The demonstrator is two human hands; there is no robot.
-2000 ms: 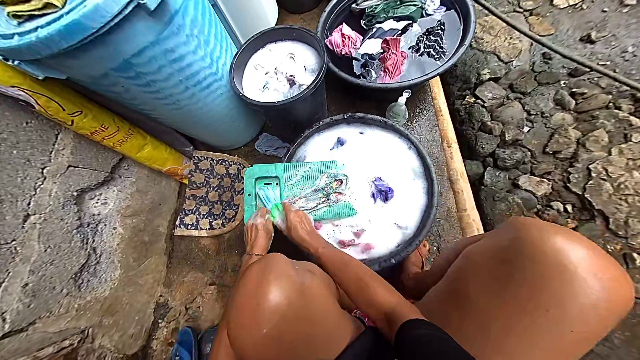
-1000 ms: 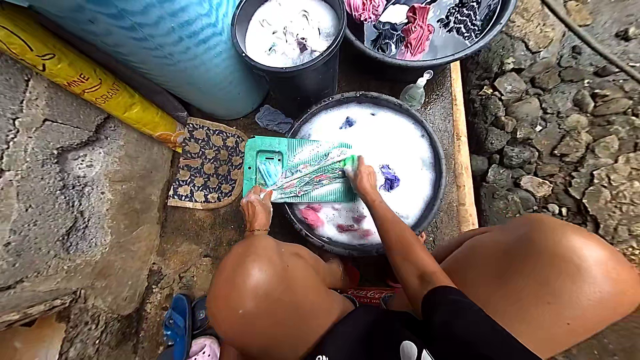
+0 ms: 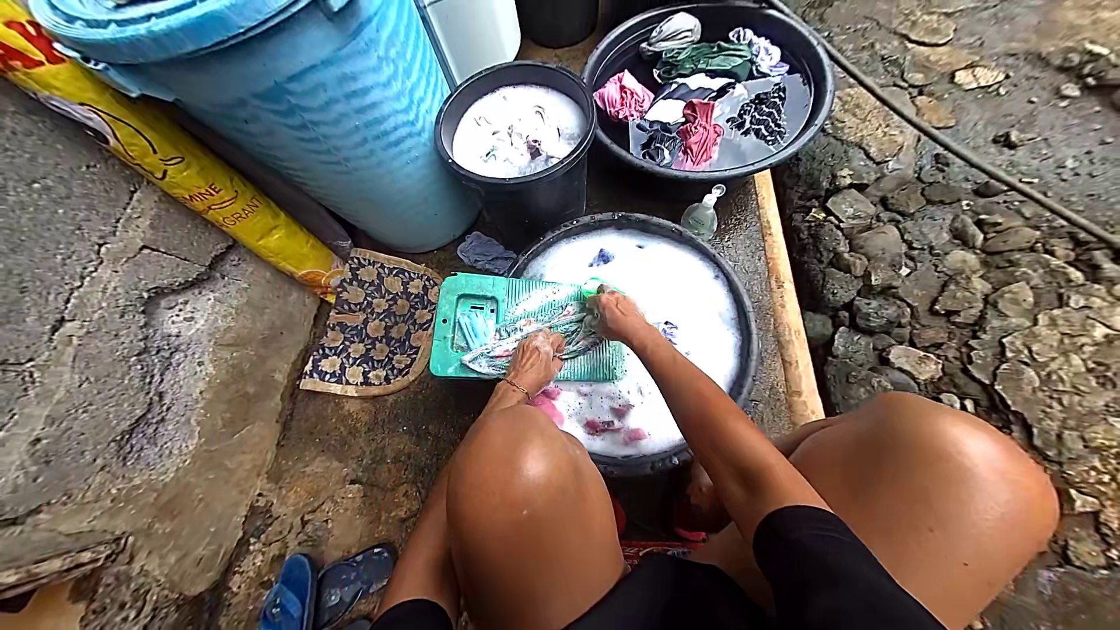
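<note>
A green plastic washboard (image 3: pixel 455 350) lies over the left part of a round black basin (image 3: pixel 745 324) of sudsy water. A wet patterned cloth (image 3: pixel 499 352) is spread along its ridges. My left hand (image 3: pixel 535 359) presses on the cloth near the middle of the board, fingers bent over it. My right hand (image 3: pixel 615 315) is closed around something bright green, seemingly a brush or soap, at the cloth's right end; the fingers hide most of it. Pink cloth (image 3: pixel 548 406) and other pieces float in the suds.
Behind stand a black bucket (image 3: pixel 573 166) of suds, a black basin (image 3: pixel 818 105) of wet clothes, a pump bottle (image 3: pixel 700 215) and a large blue barrel (image 3: pixel 350 131). A floral mat (image 3: pixel 372 324) lies left, blue slippers (image 3: pixel 293 591) at lower left. Loose stones (image 3: pixel 879 254) lie beyond the ledge at right.
My left hand has moved from the board's near left edge onto the cloth. My right hand was at the board's left part two seconds ago and is now at its right part.
</note>
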